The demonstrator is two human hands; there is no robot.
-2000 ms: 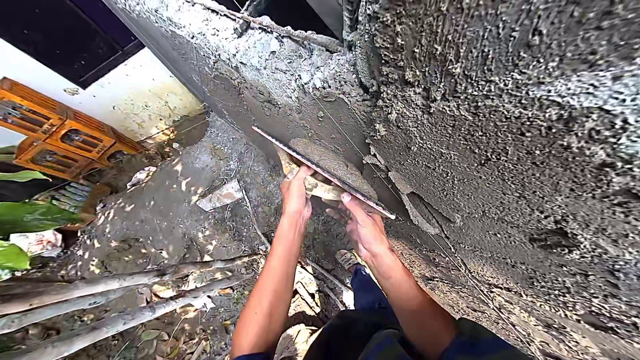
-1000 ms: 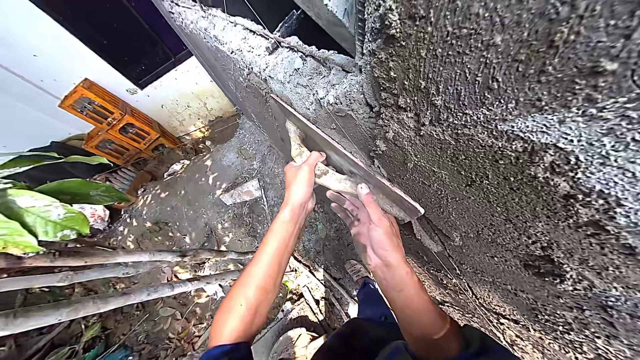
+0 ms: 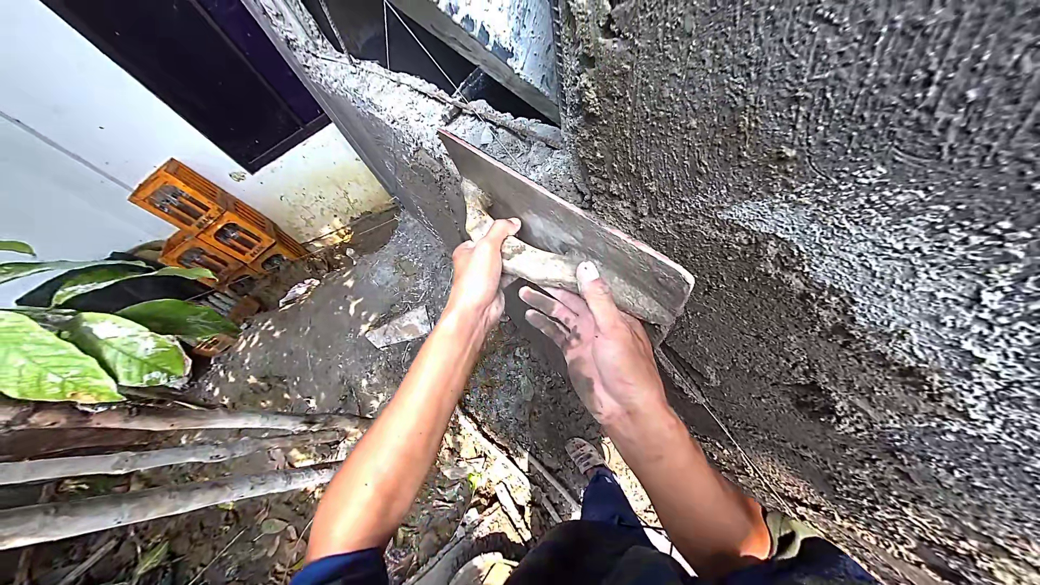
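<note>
My left hand (image 3: 481,276) is closed around the pale, mortar-crusted handle (image 3: 532,262) of a long plastering float (image 3: 569,231). Near the handle's lower right end, my right hand (image 3: 597,349) rests its thumb on the handle, palm turned up and fingers spread beneath, smeared with grey mortar. The float's flat board is tilted, its far face toward the rough grey mortar wall (image 3: 772,203). Whether that face touches the wall cannot be seen. Above the board runs a ledge of crumbly mortar (image 3: 406,106).
Orange plastic bottle crates (image 3: 219,223) stand by the white wall (image 3: 73,106) at left. Large green leaves (image 3: 130,341) and several wooden poles (image 3: 162,496) lie at lower left. A flat slab piece (image 3: 400,327) is on the ground. A string (image 3: 731,439) runs along the wall's base.
The float has moved up from its lower place along the wall, and its board has turned to show more of its handle side. My right hand has opened its fingers away from the handle.
</note>
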